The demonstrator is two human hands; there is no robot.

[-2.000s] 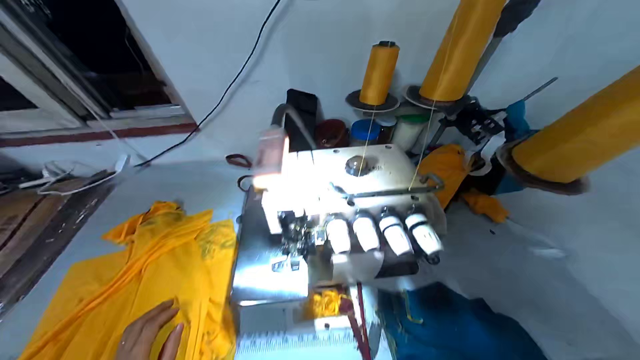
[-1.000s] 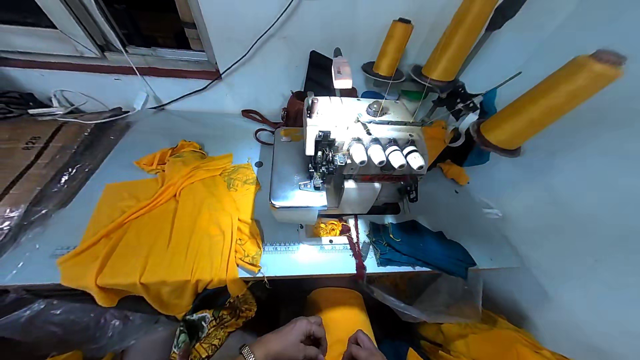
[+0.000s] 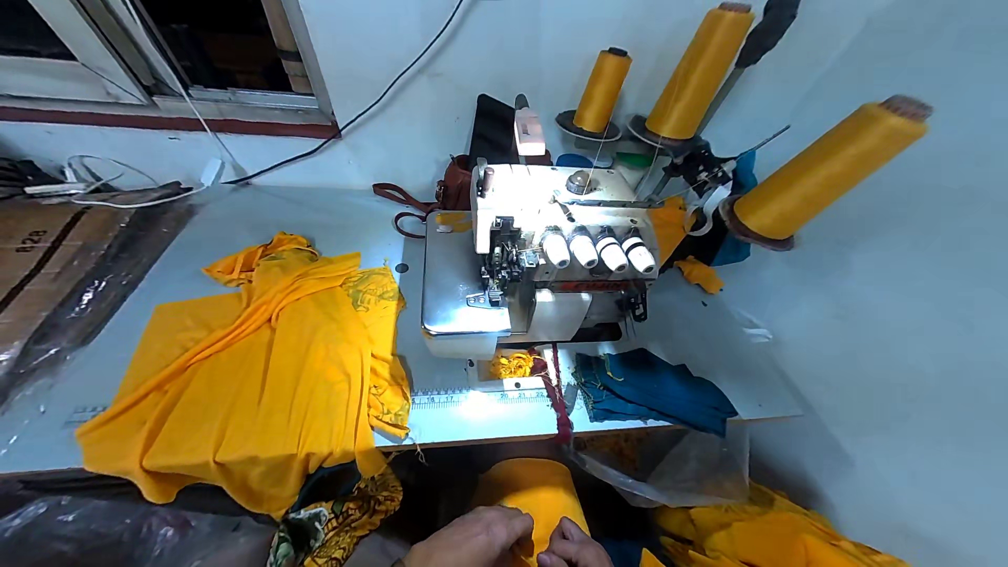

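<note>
Below the front edge of the table, my left hand (image 3: 479, 537) and my right hand (image 3: 575, 545) are close together over a large yellow thread cone (image 3: 535, 487). The fingers of both are bent with the tips pinched; whether thread lies between them is too small to tell. Beyond the hands stands a white overlock sewing machine (image 3: 567, 228) with its lamp lit on the table edge. Yellow fabric (image 3: 260, 370) lies spread to the machine's left. A folded teal fabric (image 3: 654, 386) lies at its front right.
Yellow thread cones (image 3: 831, 169) stand on holders behind and right of the machine. A ruler strip (image 3: 445, 400) runs along the table edge. A clear plastic bag (image 3: 701, 468) hangs below, beside more yellow fabric (image 3: 772, 531). A cardboard box (image 3: 55, 252) sits at far left.
Two seconds ago my left hand was on the yellow fabric at left; by one second ago both hands were at the cone below the table edge, where they remain. The view has shifted.
</note>
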